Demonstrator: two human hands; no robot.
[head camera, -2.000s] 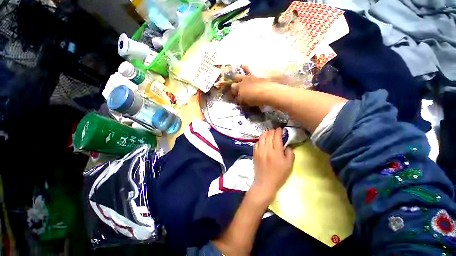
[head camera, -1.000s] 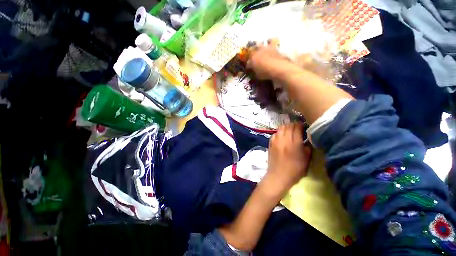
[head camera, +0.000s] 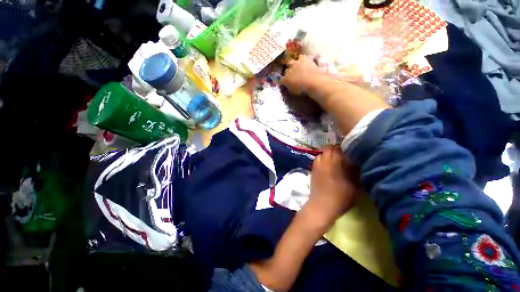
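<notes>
A round white piece with a red rim (head camera: 273, 111) lies at the middle of the clutter, with small dark items on it. My right hand (head camera: 302, 74) reaches over it from the right, fingers bent at a small orange-brown item; whether it grips that item is unclear. My left hand (head camera: 332, 177) is lower, at the rim's near edge beside the white collar; its fingertips are partly hidden by the right sleeve. The navy garment with white, red-striped collar (head camera: 254, 140) lies below. A yellow card (head camera: 365, 239) is partly under the left hand and right sleeve.
At the left are a green cylinder (head camera: 128, 114), a blue-capped clear bottle (head camera: 182, 91), a small white-capped bottle (head camera: 174, 40) and a bagged garment (head camera: 137, 199). A green basket (head camera: 228, 25) and sticker sheets (head camera: 407, 34) are at the back. Grey garments (head camera: 490, 51) lie far right.
Over the last two seconds, my right hand has moved from the round piece's upper left to its upper edge. The view has shifted, and the right sleeve now covers more of my left fingers.
</notes>
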